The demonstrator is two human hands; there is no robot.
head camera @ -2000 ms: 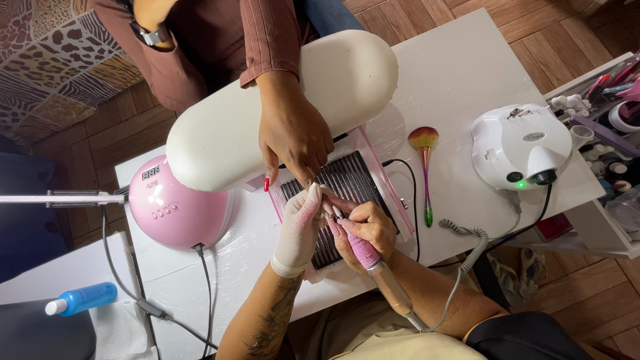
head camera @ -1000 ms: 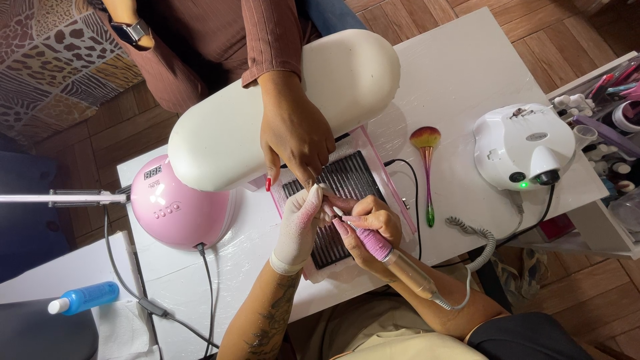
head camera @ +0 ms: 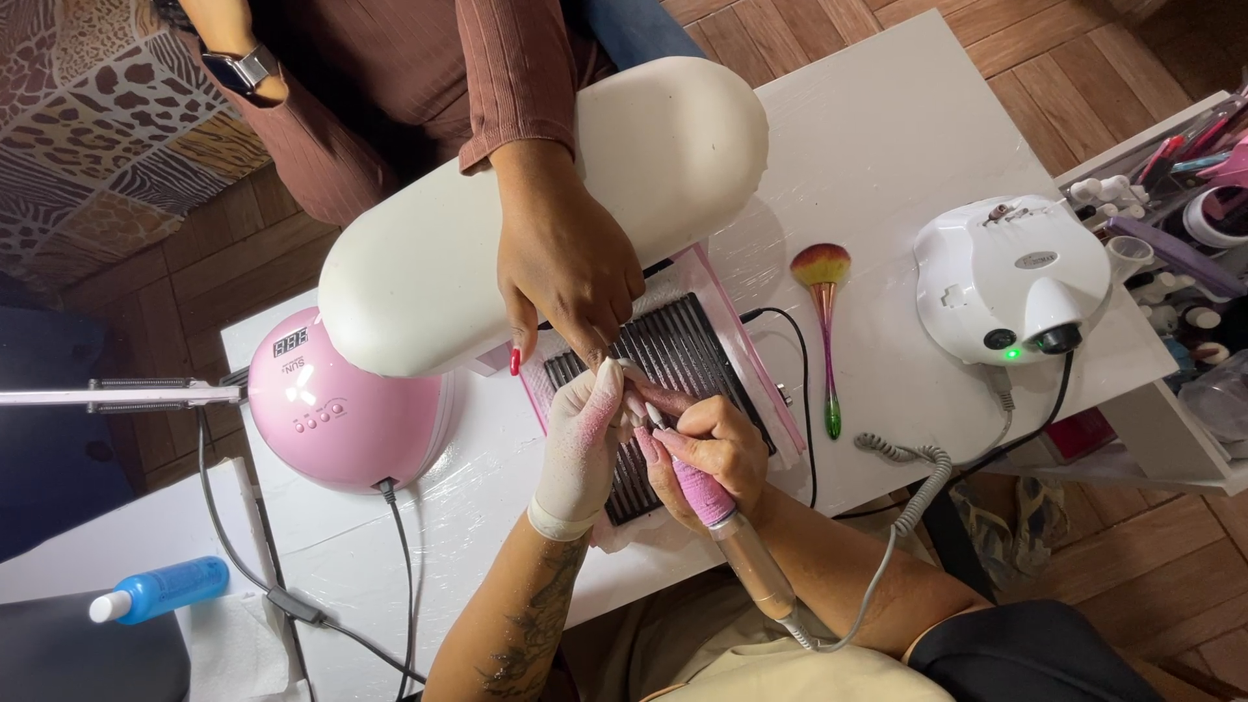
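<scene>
My left hand [head camera: 577, 444], in a white glove dusted pink, grips a finger of another person's hand [head camera: 565, 258]. That hand reaches over a cream padded armrest [head camera: 419, 268]; its thumb shows a red nail. My bare right hand [head camera: 721, 453] holds an electric nail drill handpiece [head camera: 751, 565] with a pink wrapped grip, its tip close to the held finger's nail. Both hands are above a nail dust collector [head camera: 673, 341] with a black slatted grille. The exact contact of bit and nail is too small to tell.
A pink nail lamp [head camera: 341, 409] stands left, near a blue bottle [head camera: 175, 588]. On the right are a makeup-style dust brush [head camera: 827, 341], the white drill control unit [head camera: 1009, 278] with a coiled cord [head camera: 926, 497], and an open drawer of supplies [head camera: 1194, 234]. Black cables cross the table.
The other person's watch-wearing arm has shifted up and left since the oldest frame. My right hand and the handpiece have tilted slightly; my left hand keeps its hold.
</scene>
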